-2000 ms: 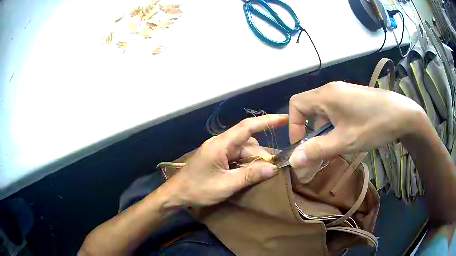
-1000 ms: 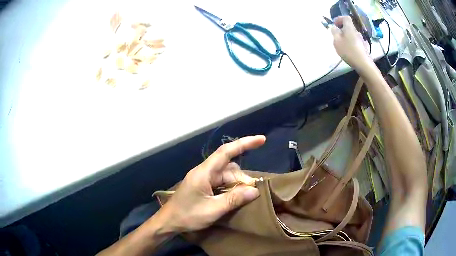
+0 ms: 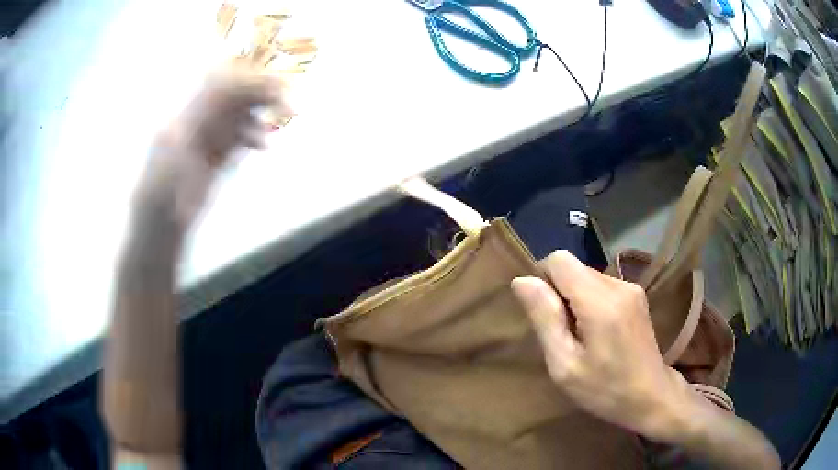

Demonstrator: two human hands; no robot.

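The tan-brown bag (image 3: 450, 340) lies on my lap, its zipper edge running up to a top corner. A pale zipper tape end (image 3: 445, 201) sticks out from that corner towards the table edge. My right hand (image 3: 597, 340) grips the bag's side just right of the corner. My left hand (image 3: 225, 124) is away from the bag, motion-blurred over the white table, just below the tape offcuts (image 3: 276, 46). Its fingers look curled; whether it holds anything is unclear.
Teal-handled scissors (image 3: 478, 46) lie on the white table (image 3: 358, 110), blades cut off by the top edge. Black cords and a dark round object (image 3: 678, 9) are at the back right. Grey-olive panels with yellow edges (image 3: 781, 202) hang at right. Tan straps (image 3: 712, 193) rise beside the bag.
My left hand has let go of the bag corner and moved up and left over the table. My right hand has come back from the rear right with no tool visible and taken the bag.
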